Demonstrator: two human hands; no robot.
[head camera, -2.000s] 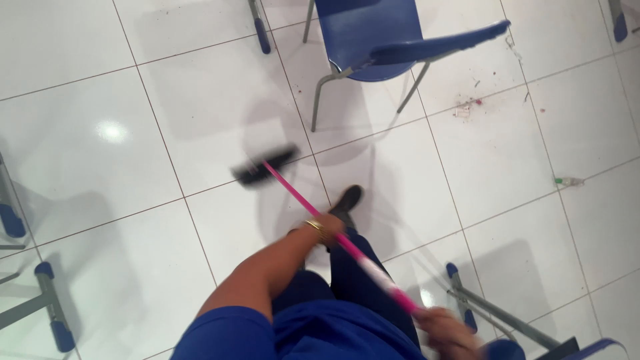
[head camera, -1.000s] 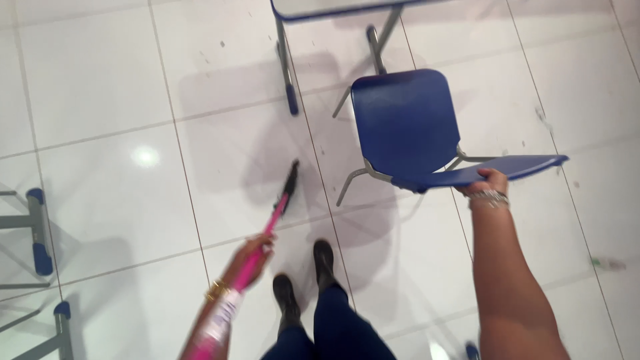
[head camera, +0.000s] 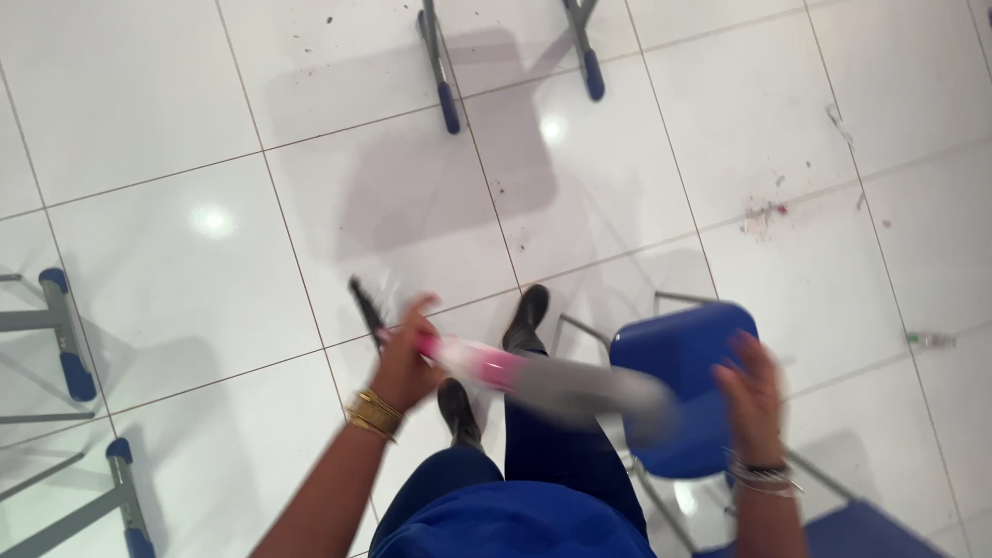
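A broom with a pink and grey handle (head camera: 473, 363) slants across in front of my legs, its end blurred by motion. My left hand (head camera: 411, 353) is closed around the handle near the dark brush head (head camera: 366, 310), which is seen edge-on over the floor tiles. My right hand (head camera: 752, 395) has its fingers apart and holds nothing; it is over the right side of a blue plastic chair (head camera: 682, 349). The far end of the handle overlaps that chair in view.
Metal legs with blue caps (head camera: 446, 101) stand ahead, with more furniture legs (head camera: 74, 364) at the left. Another blue surface (head camera: 868, 531) is at the lower right. Crumbs and red bits (head camera: 763, 217) and a clear bottle (head camera: 934, 339) lie on the tiles at the right.
My right hand has let go of the blue chair's back. The chair now stands nearer my legs, at the right. My left hand still grips the broom, whose handle has swung across to the right.
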